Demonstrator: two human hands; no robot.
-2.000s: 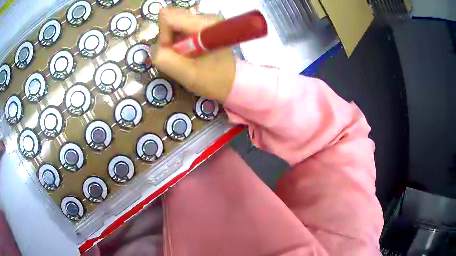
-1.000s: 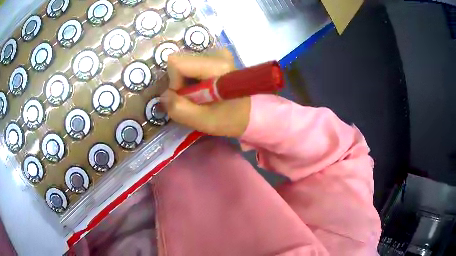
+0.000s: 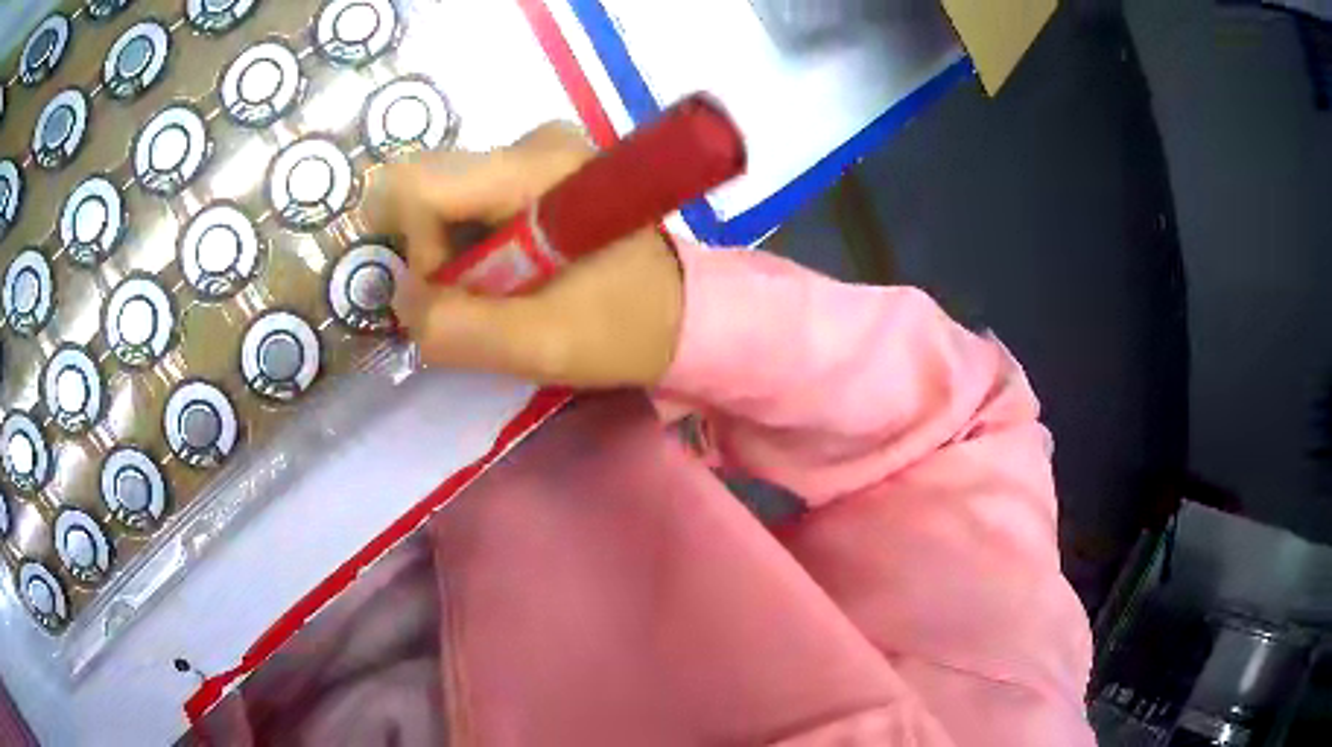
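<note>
My right hand [image 3: 548, 277], bare with a pink sleeve, grips a thick red marker [image 3: 621, 183]. The marker's tip end points down-left, by a round part [image 3: 364, 286] near the right end of the tray's front row; the fingers hide the very tip. The clear blister tray [image 3: 168, 547] holds rows of round parts with dark rims, pale rings and grey or bright centres. Brown card shows through the tray. My left hand is not in view.
Red tape [image 3: 358, 560] runs along the white table's front edge. Blue tape [image 3: 840, 161] borders the right side. A brown card corner [image 3: 999, 41] shows at the top right. A dark, shiny item [image 3: 1234, 628] is at the lower right.
The tray and its parts have shifted left in the picture. My right hand has moved left with the marker still gripped. More table and tape show at the right.
</note>
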